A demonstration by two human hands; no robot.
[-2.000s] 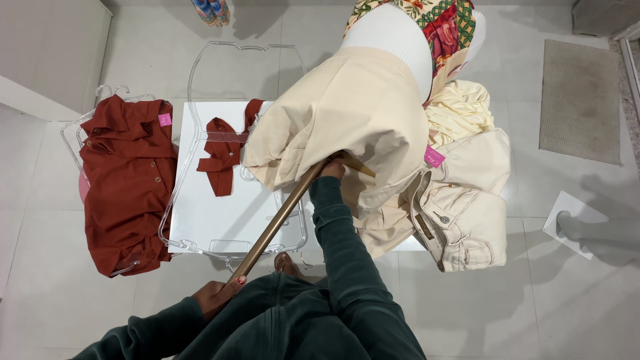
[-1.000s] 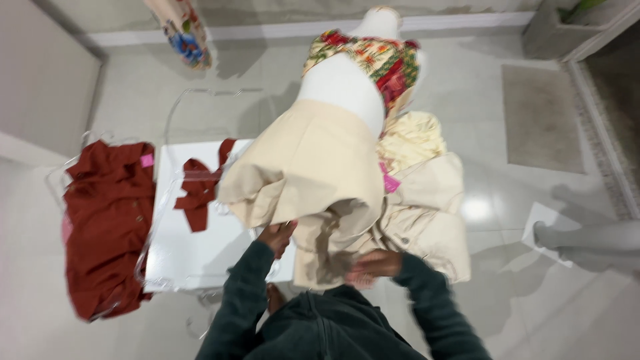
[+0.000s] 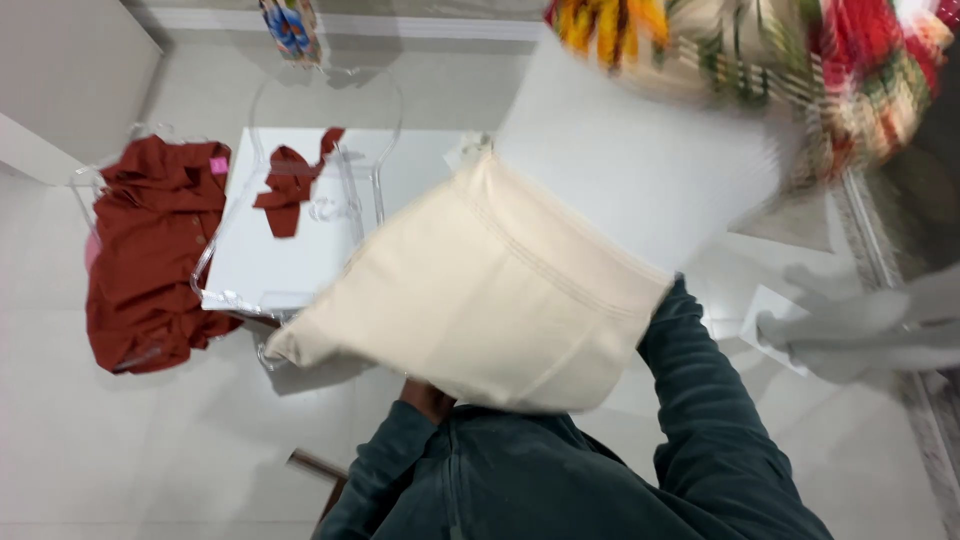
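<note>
A white mannequin torso leans in from the upper right, wearing a blurred floral top. Around its lower part hangs a cream garment with a stitched waistband, spread between my arms. My left hand is under the garment's lower edge, its fingers mostly covered by the cloth. At the right side of the waistband my right sleeve ends against the mannequin, and the right hand itself is hidden behind it.
A white table at left holds a rust-red cloth strip and clear plastic hangers. Rust-red buttoned clothing lies beside it. A grey mannequin leg or stand with a white base is at the right. A brown bar shows below.
The mannequin and cream garment now appear much nearer and tilted. My right hand, seen below the garment one second ago, has gone up behind its right side. The view has shifted.
</note>
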